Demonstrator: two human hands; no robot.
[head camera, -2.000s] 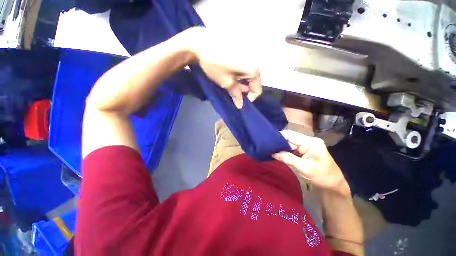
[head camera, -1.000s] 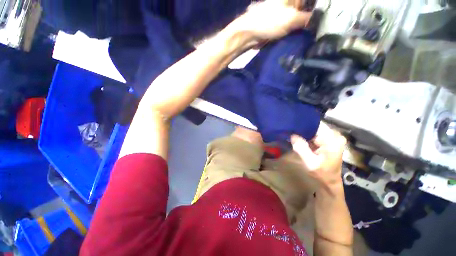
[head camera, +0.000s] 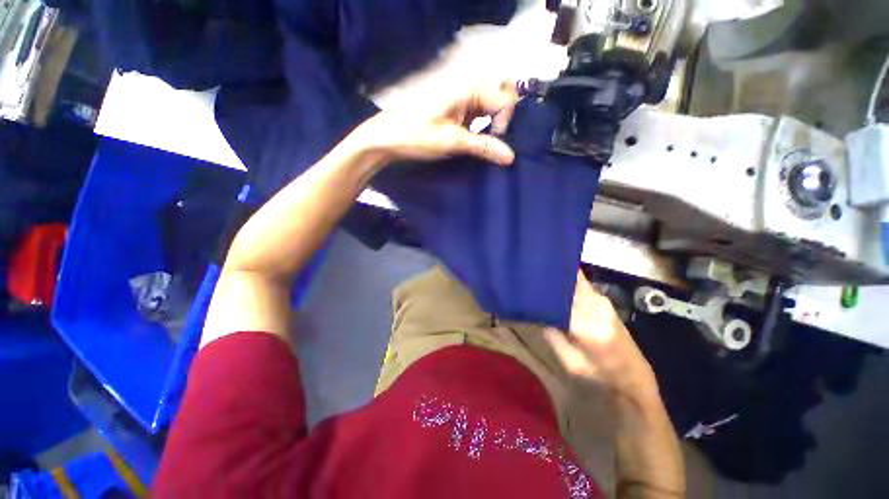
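A navy tube of cloth (head camera: 517, 234) hangs from the dark presser foot and needle area (head camera: 585, 107) down to the lap, spread fairly flat. My left hand (head camera: 463, 122) is at the cloth's upper left, beside the needle area, thumb and finger pinching the fabric. My right hand (head camera: 595, 336) holds the lower right corner of the tube, its fingers partly behind the cloth. The rest of the navy garment (head camera: 331, 78) lies heaped to the left of the machine. The exact spot where the cloth meets the needle is hidden by the dark metal parts.
The off-white cylinder bed (head camera: 702, 161) with a round dial runs right of the needle. A lever linkage (head camera: 697, 317) sits below it. A blue bin (head camera: 122, 283) with dark cloth and grey scrap stands at left. A dark cloth pile (head camera: 780, 409) lies low at right.
The cloth has gone from between my hands over the lap up to the needle area and is spread flatter. My left hand moved up, then slightly down and left; my right hand moved lower.
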